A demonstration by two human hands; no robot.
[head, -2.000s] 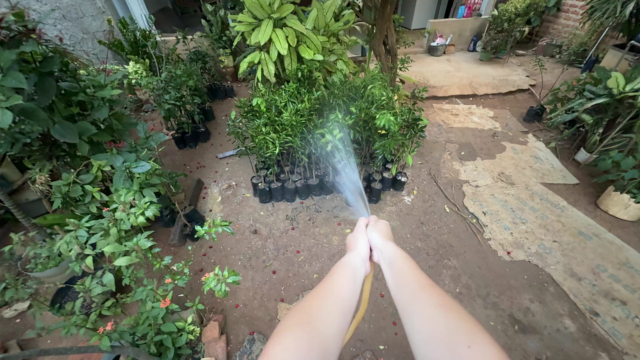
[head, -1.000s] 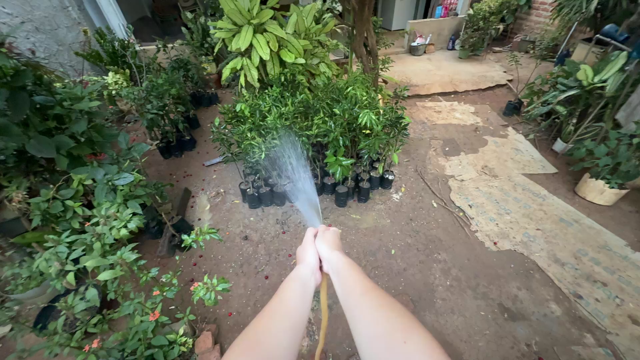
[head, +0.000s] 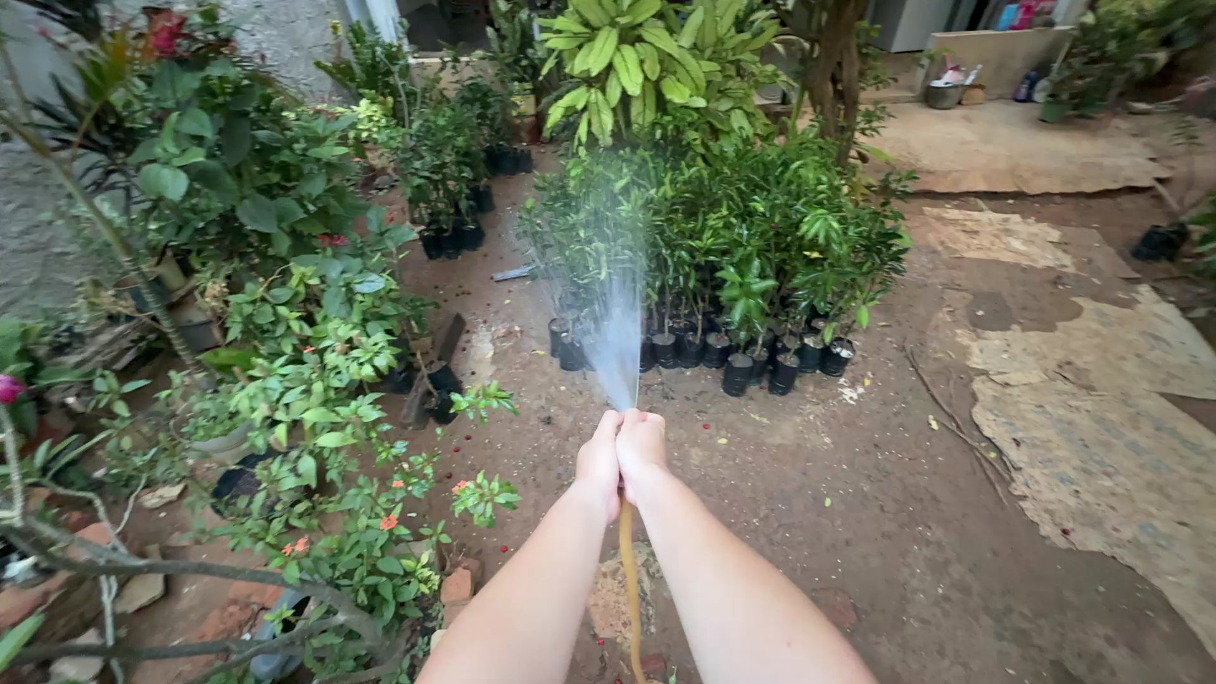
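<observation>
Both my left hand [head: 598, 463] and my right hand [head: 642, 446] are closed side by side around the end of a yellow garden hose [head: 629, 579], which hangs down between my forearms. The hose mouth is hidden by my fingers. From it a fan of water spray [head: 617, 332] shoots forward and up over the left part of a dense group of leafy saplings [head: 807, 218]. The saplings stand in black nursery bags [head: 736, 373] on bare soil, beyond my hands.
Flowering shrubs [head: 313, 380] and bare branches [head: 190, 570] crowd the left side, with bricks [head: 458, 589] near my left forearm. Another row of bagged saplings [head: 451, 237] stands behind. On the right lie worn flat sheets [head: 1102, 427] and a thin fallen branch [head: 959, 427]. A tree trunk [head: 836, 76] rises at the back.
The spray, seen on the middle of the sapling group two seconds ago, now falls on its left part. Both hands keep hold of the hose. The view has shifted somewhat.
</observation>
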